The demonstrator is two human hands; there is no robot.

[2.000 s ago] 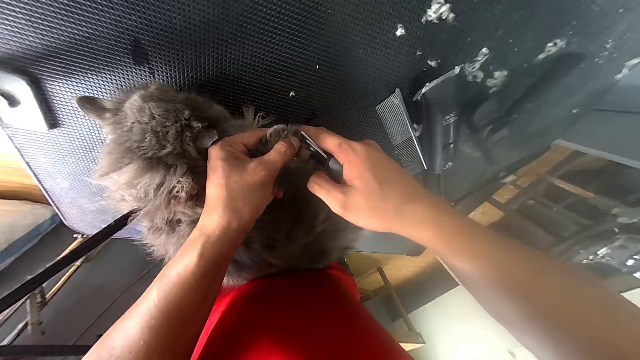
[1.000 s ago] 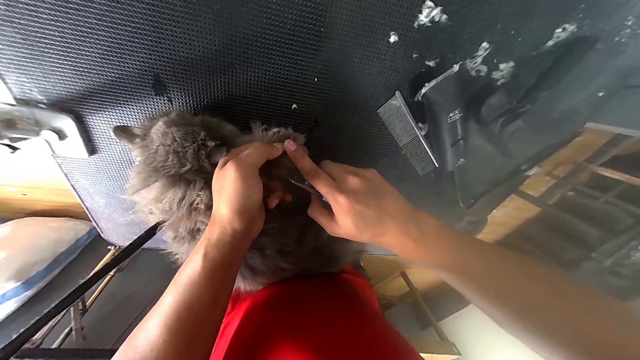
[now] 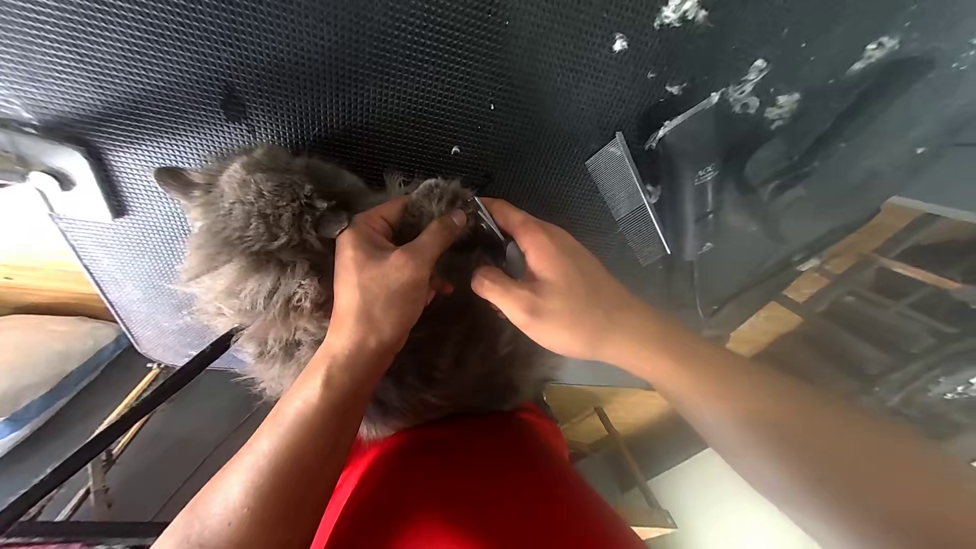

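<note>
A long-haired grey cat (image 3: 267, 213) lies against my red shirt, its head to the left and turned from the camera. My left hand (image 3: 385, 271) grips one of its paws (image 3: 440, 197) between thumb and fingers. Close to the paw's right side, my right hand (image 3: 553, 282) is closed around a small pair of nail clippers (image 3: 496, 229); their metal jaws touch or nearly touch the paw, and the fingers cover part of the handles. Whether a claw is between the jaws I cannot tell.
On the black textured grooming table (image 3: 427, 76), a metal comb (image 3: 629, 200) and black hair clippers (image 3: 692, 187) lie right of my hands. Tufts of fur (image 3: 681, 11) are scattered beyond them. A metal clamp (image 3: 65, 171) sits at the left edge; a dark strap or bar (image 3: 122, 427) slants at lower left.
The clippers in my right hand were lower, away from the paw, one second ago, and are now at its right side. My right forefinger has left my left thumb's tip. My left hand stays at the paw.
</note>
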